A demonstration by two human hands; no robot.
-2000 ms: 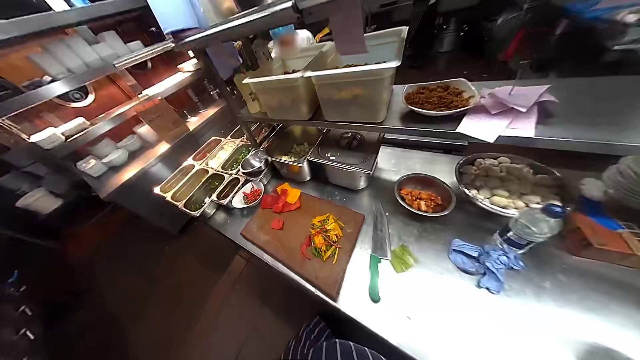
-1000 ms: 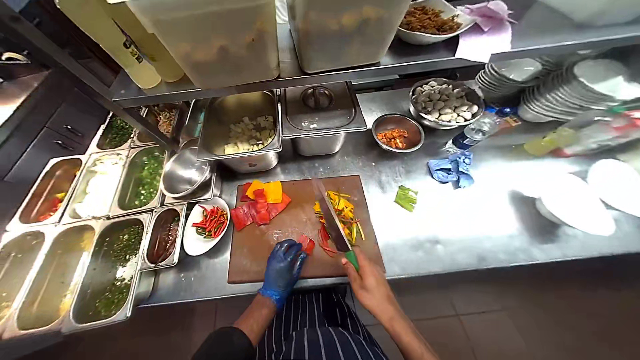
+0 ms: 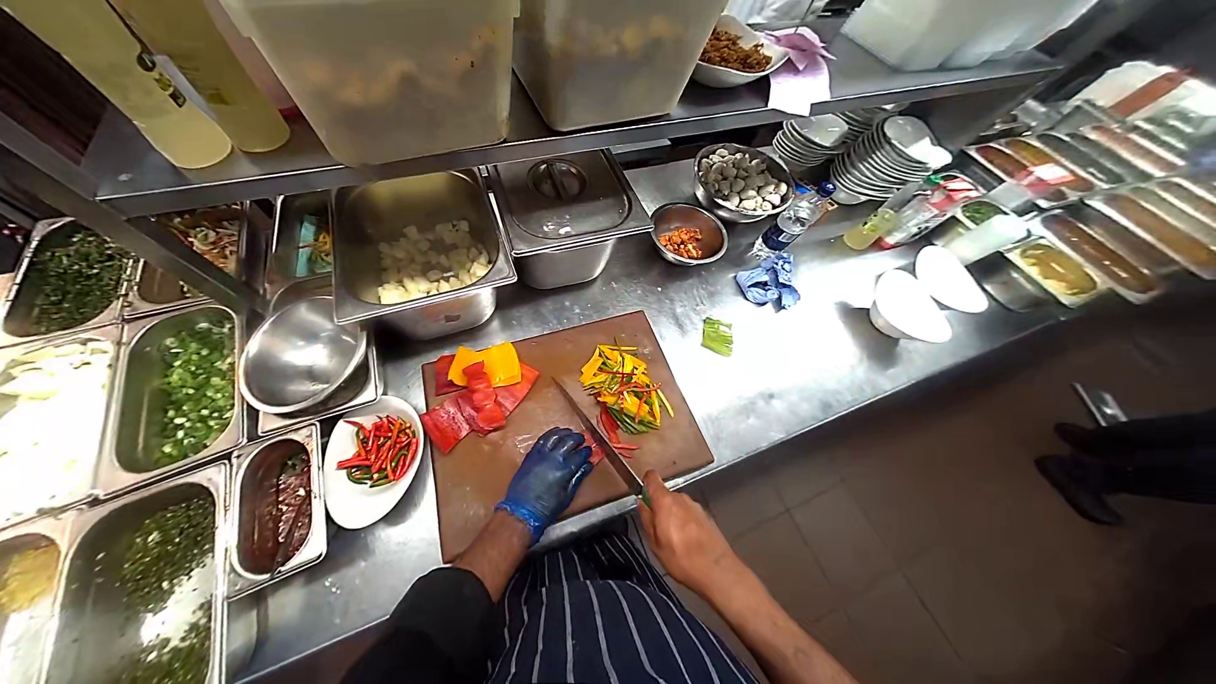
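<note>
My left hand (image 3: 548, 478), in a blue glove, presses on a piece of red pepper (image 3: 591, 446) on the brown cutting board (image 3: 489, 532). Bare, my right hand (image 3: 682, 532) grips the handle of a kitchen knife (image 3: 600, 437), whose blade lies just right of that piece. Thin red strips rest beside the blade. A pile of yellow, red and green strips (image 3: 627, 388) is on the board's right part. Flat pieces of red pepper (image 3: 458, 418) and yellow pepper (image 3: 501, 365) lie at its back left. My fingers hide part of the piece and the knife handle.
Left of the board are a white dish of red chillies (image 3: 378, 456) and a steel bowl (image 3: 304, 351). Behind stand a pan of white cubes (image 3: 427, 266), a lidded pan (image 3: 560, 204) and a small bowl (image 3: 689, 233). A shelf (image 3: 608, 126) overhangs them. A person's legs (image 3: 1121, 465) show at right.
Two seconds ago the knife lay on the counter right of the board and no hands showed. One second ago both hands were at the board, knife in my right. The view has shifted much.
</note>
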